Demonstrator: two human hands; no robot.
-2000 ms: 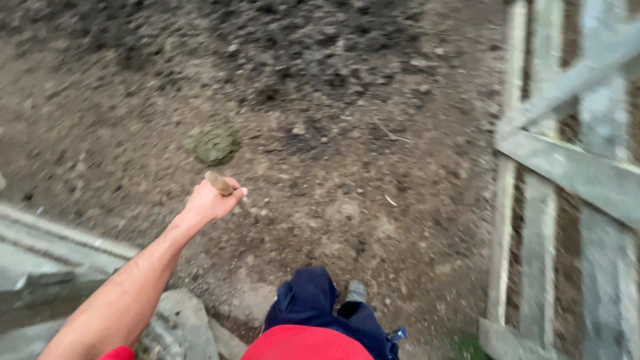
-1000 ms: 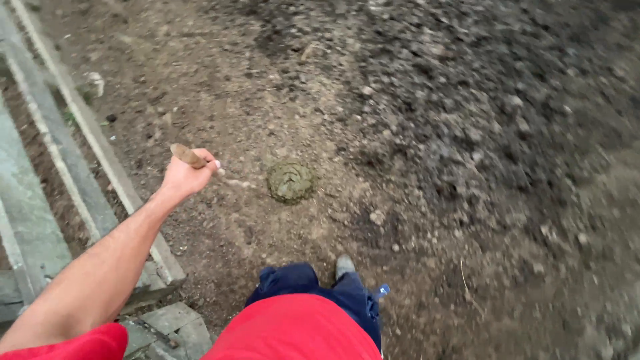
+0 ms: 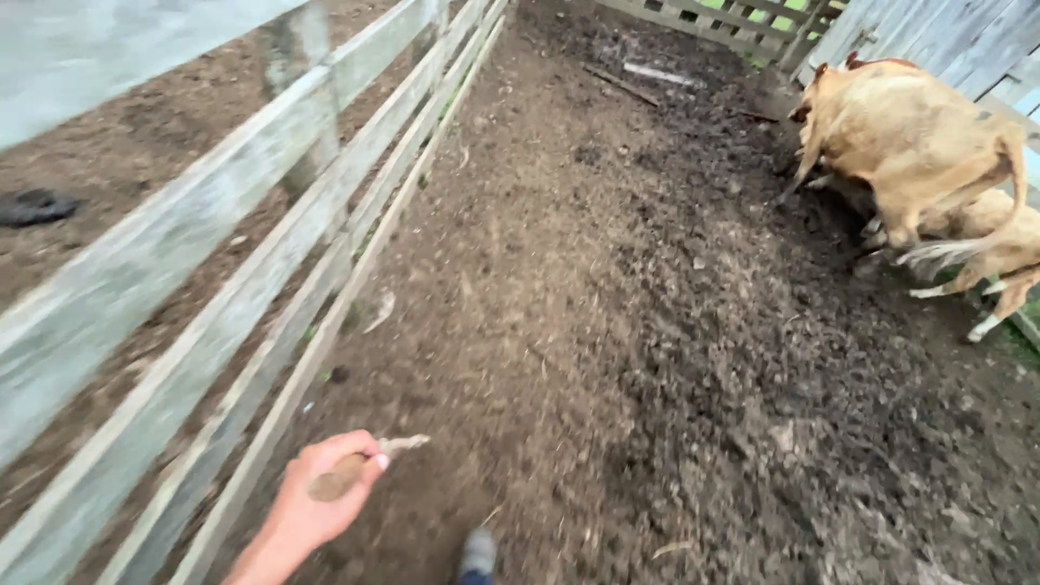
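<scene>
At the lower left my left hand [image 3: 325, 487] is closed around a short stick with a rounded brown end [image 3: 337, 478]; a pale, thin part of it or of a cord sticks out past the fingers to the right. It is held above the dirt ground, just right of the wooden fence. My right hand is out of the frame. A tan cow [image 3: 918, 130] stands at the upper right, with a smaller tan calf [image 3: 1007, 236] beside and partly behind it. The toe of one boot [image 3: 479, 552] shows at the bottom.
A weathered board fence [image 3: 268, 268] runs up the left side. Dark churned mud [image 3: 707, 268] covers the right of the pen. A stick [image 3: 621, 85] and a pale board [image 3: 660, 75] lie far ahead, before a slatted fence [image 3: 699, 28]. A plank wall [image 3: 959, 41] stands behind the cow.
The view has swung up and along the fence, bringing the cow and calf into sight. The dung pat seen earlier near my left hand is out of view. My left hand still grips the stick.
</scene>
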